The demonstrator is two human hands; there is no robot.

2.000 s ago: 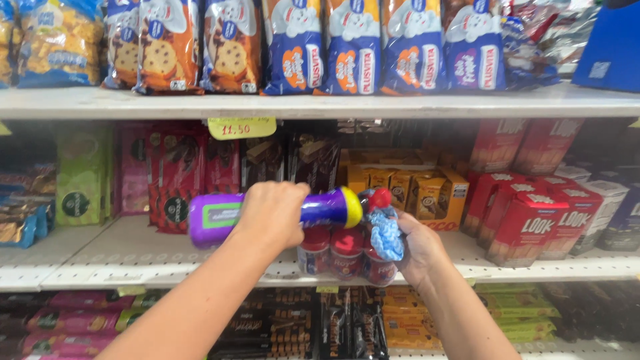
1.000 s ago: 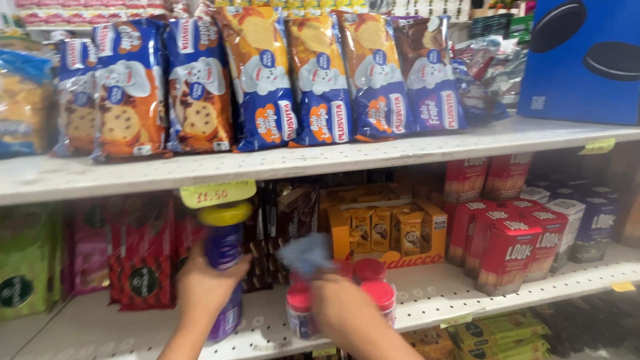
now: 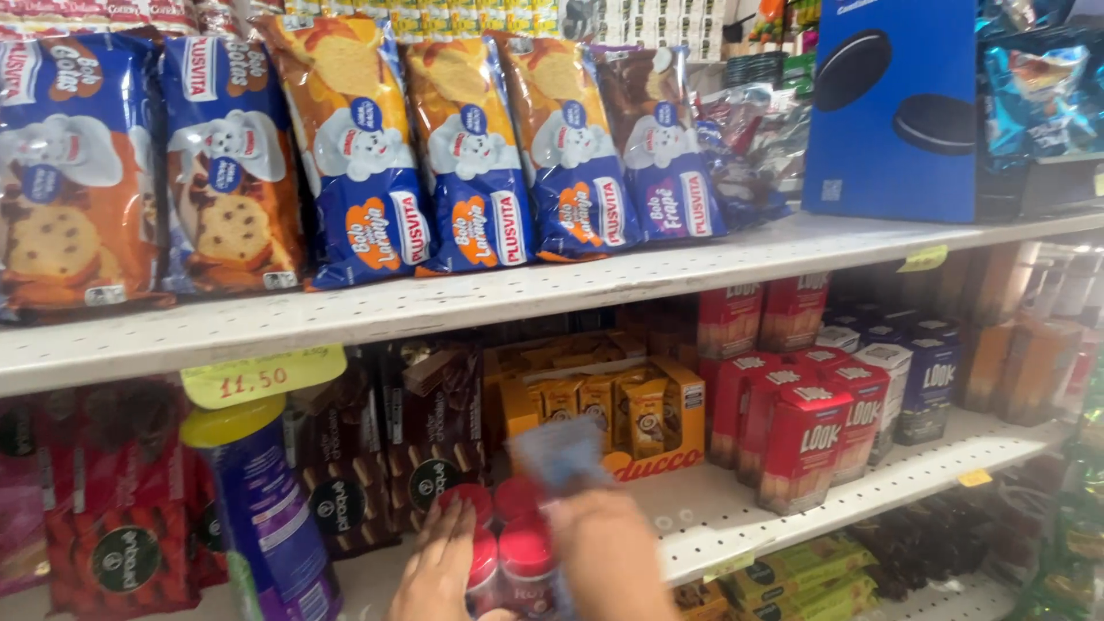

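Observation:
My left hand (image 3: 440, 565) lies against the side of several small jars with red lids (image 3: 526, 548), which stand grouped at the shelf's front. My right hand (image 3: 608, 552), blurred, is on their right side with a light blue cloth (image 3: 561, 453) in its grip. To the left, a purple bottle with a yellow cap (image 3: 267, 509) stands upright and a little tilted on the lower shelf, touched by neither hand. Dark wafer packets (image 3: 431, 431) are behind the jars.
An orange display box (image 3: 660, 461) and red boxes (image 3: 802, 448) stand right of the jars. Above, an upper shelf edge (image 3: 517, 285) bears bagged cakes (image 3: 474, 155) and a blue box (image 3: 893, 112). A yellow price tag (image 3: 263, 377) hangs from it. Red packets (image 3: 121, 517) sit at left.
The purple bottle, held in my left hand before, now stands on the shelf, let go. My left hand has moved right to the jars. My right hand still holds the cloth. The view has shifted.

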